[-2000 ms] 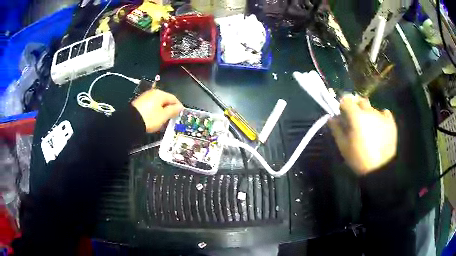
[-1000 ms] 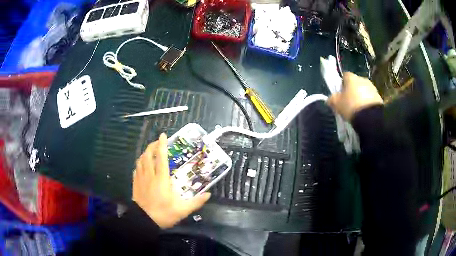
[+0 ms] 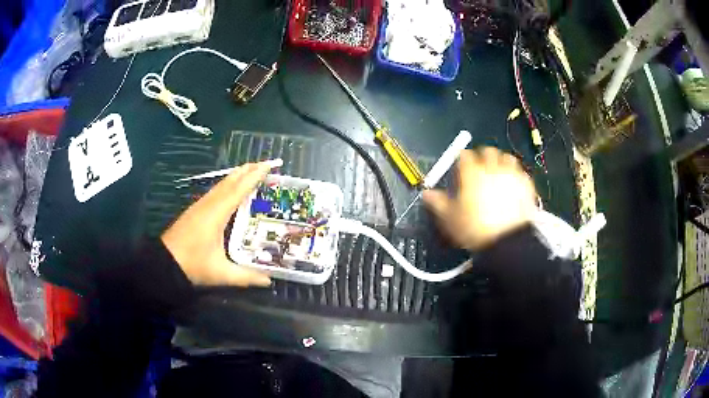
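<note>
The open socket housing [image 3: 286, 229], with a green board and wires inside, lies on the ribbed mat. My left hand [image 3: 211, 233] grips its left side between thumb and fingers. A thick white power cord [image 3: 412, 270] leaves its right side and passes under my right hand. My right hand [image 3: 490, 198] is blurred, above the bench beside the white-handled tool [image 3: 448, 159]; whether it holds anything cannot be told. The yellow-handled screwdriver [image 3: 400, 158] lies left of that tool. Tweezers [image 3: 225, 172] lie partly behind my left hand. The top cover [image 3: 99, 157] lies at the left.
A USB tester [image 3: 253, 82] and coiled white cable [image 3: 169, 99] lie at the back left, near a white power strip [image 3: 159, 27]. A red screw tray [image 3: 334, 43] and blue parts tray [image 3: 420, 72] stand at the back. A red crate [image 3: 58, 311] is at the left.
My left hand has moved up with the housing, which is turned squarer. My right hand has moved left and down from the cord bundle, which now lies farther right and lower.
</note>
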